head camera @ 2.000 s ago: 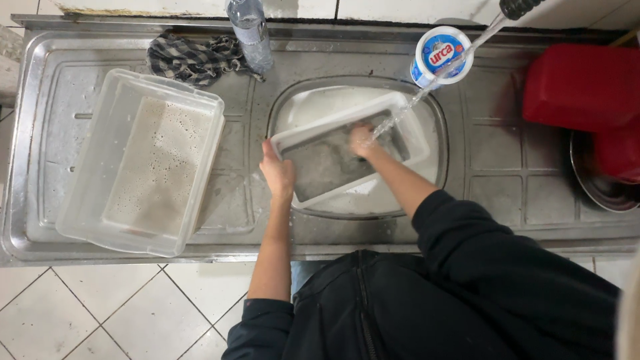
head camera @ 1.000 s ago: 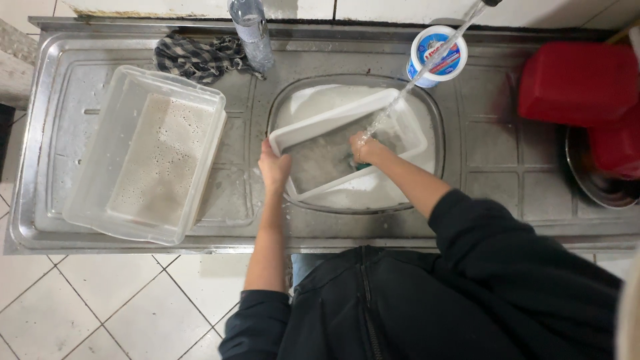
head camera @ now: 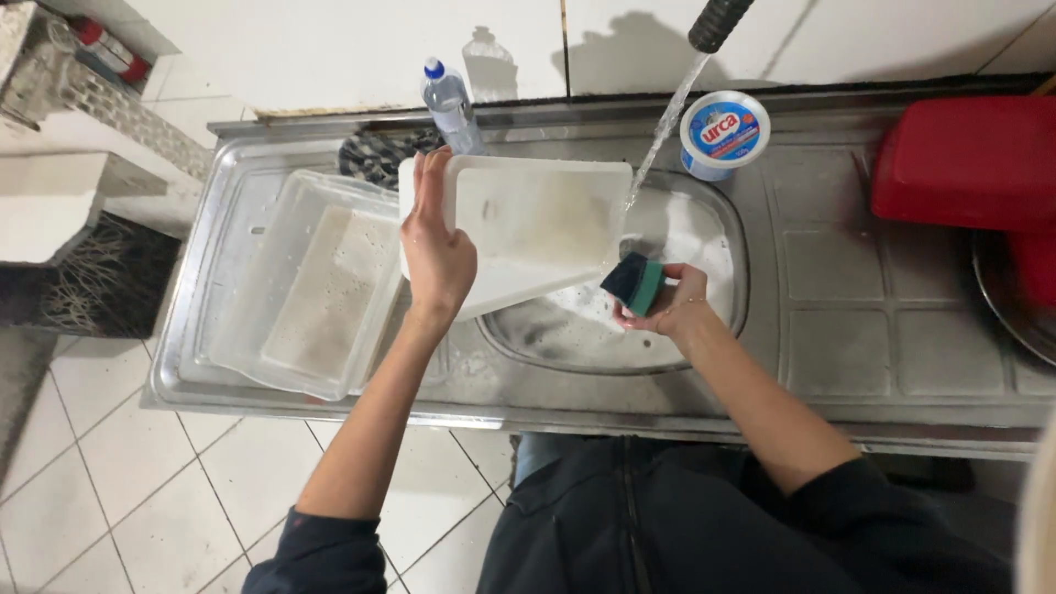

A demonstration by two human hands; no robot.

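Observation:
My left hand (head camera: 437,239) grips the near-left rim of a white plastic container (head camera: 536,223), which is tilted up between the sink basin and a larger clear plastic bin. Over the basin, my right hand (head camera: 672,305) holds a green and dark scouring sponge (head camera: 634,283). Water runs from a black tap spout (head camera: 719,25) past the container's right edge. Suds lie in the oval steel sink basin (head camera: 734,247). The clear plastic bin (head camera: 247,330) rests on the drainboard at the left, with droplets on its bottom.
A plastic bottle with a blue cap (head camera: 452,107) stands by a checked cloth (head camera: 363,161) behind the bins. An Urca tub (head camera: 722,136) stands behind the basin. A red plastic container (head camera: 965,161) and a metal pan (head camera: 1011,313) are at the right.
The white container has come up out of the basin and moved left in my left hand. My right hand has left its inside, and the sponge now shows plainly. The view has shifted.

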